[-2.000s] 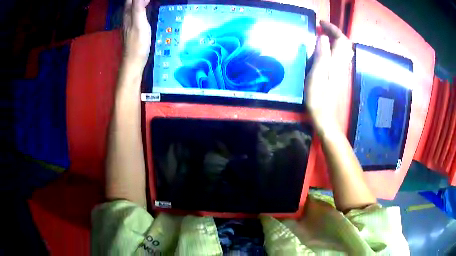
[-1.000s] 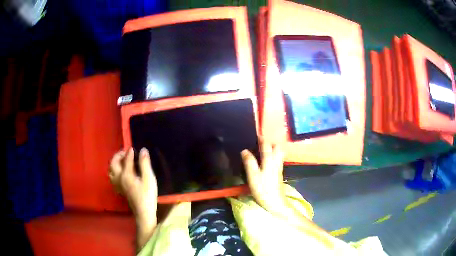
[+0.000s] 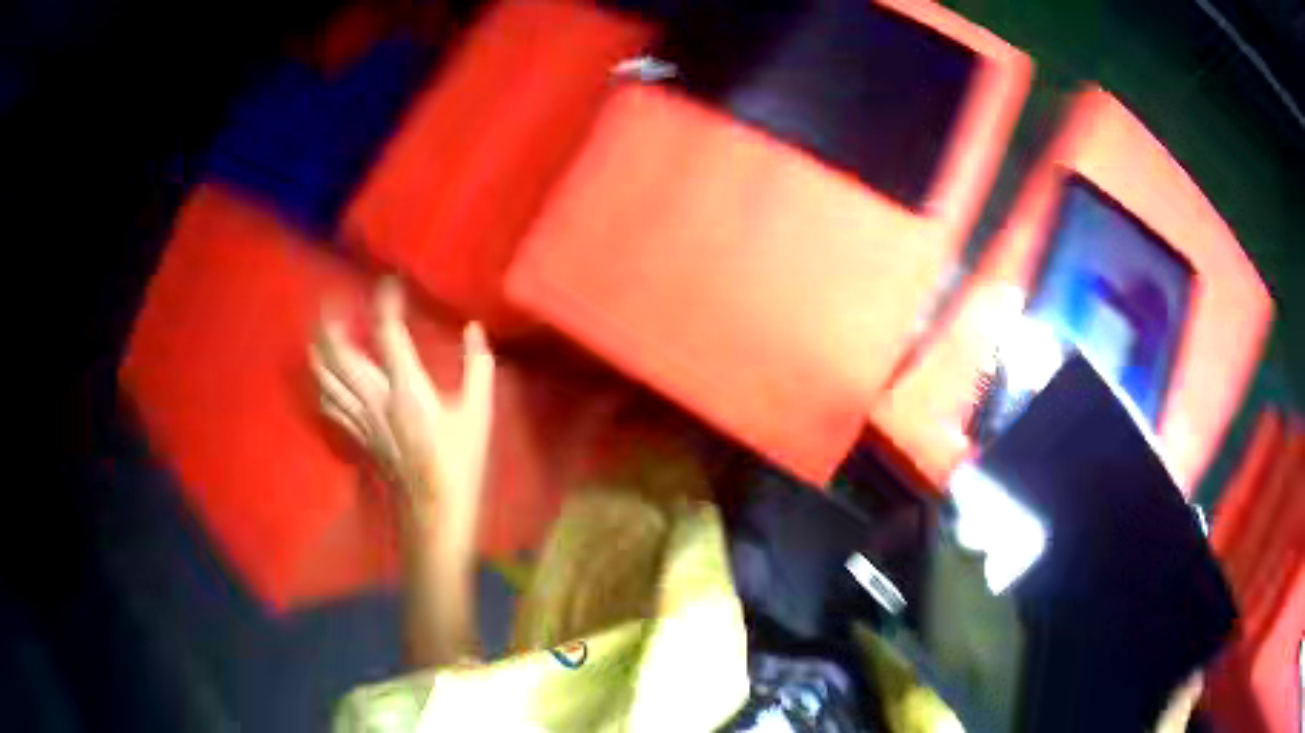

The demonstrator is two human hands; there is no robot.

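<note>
The frame is blurred. A dark tablet [image 3: 1102, 530] is off the foam at the lower right, tilted, with bright glare at its left edge. Only a bit of my right hand [image 3: 1181, 705] shows at its bottom edge, gripping it; the rest is hidden or cut off. My left hand [image 3: 408, 408] is empty with fingers spread, over a red foam block [image 3: 272, 430] at the left. The foam tray [image 3: 730, 272] in front has a bare near half and a dark tablet [image 3: 859, 86] on its far half.
A lit tablet [image 3: 1116, 294] lies on another foam tray [image 3: 1238, 301] at the right. Stacked red foam [image 3: 1267, 501] stands at the right edge. Something blue [image 3: 308, 136] is behind the left foam. A small white label [image 3: 876, 583] shows on a dark surface near my lap.
The near tablet has left the foam tray and is now at the right in my right hand. My left hand has let go and moved left. The view has turned and tilted.
</note>
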